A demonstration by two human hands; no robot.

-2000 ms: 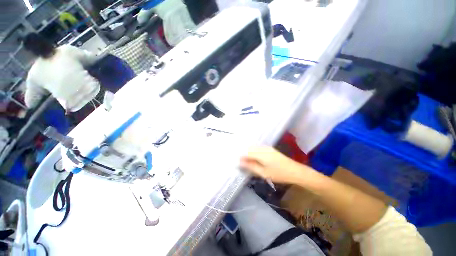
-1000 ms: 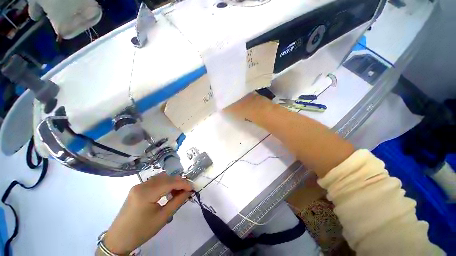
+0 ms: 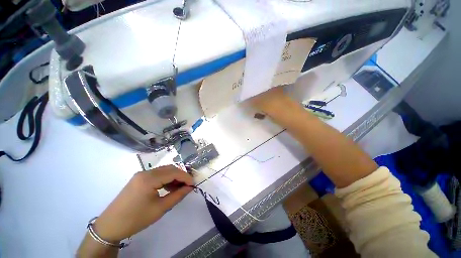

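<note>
My left hand [image 3: 146,196] is at the needle area of the white sewing machine [image 3: 136,55], thumb and fingertips pinched on the end of the black fabric strip [image 3: 221,220]. The strip hangs over the table's front edge. A pale cord [image 3: 248,213] runs from the foot area over the edge. The presser foot is partly hidden behind my left fingertips. My right hand [image 3: 273,103] reaches behind the pattern cards [image 3: 222,90] and white mesh strip [image 3: 264,60]; its fingers are hidden. A thin dark thread [image 3: 242,156] runs between the strip's end and my right forearm.
Thread snips [image 3: 321,112] lie right of my right wrist, with a small dark scrap [image 3: 260,116] left of it. Narrow black tape [image 3: 31,121] lies at the table's left. The ruler-marked edge [image 3: 252,215] runs along the front. A carton [image 3: 313,221] and white cone [image 3: 438,201] are below right.
The view has moved close to the machine. My left hand has come in and pinches the strip. My right hand has gone from the table edge to behind the cards. Over the last second both hands stay nearly still.
</note>
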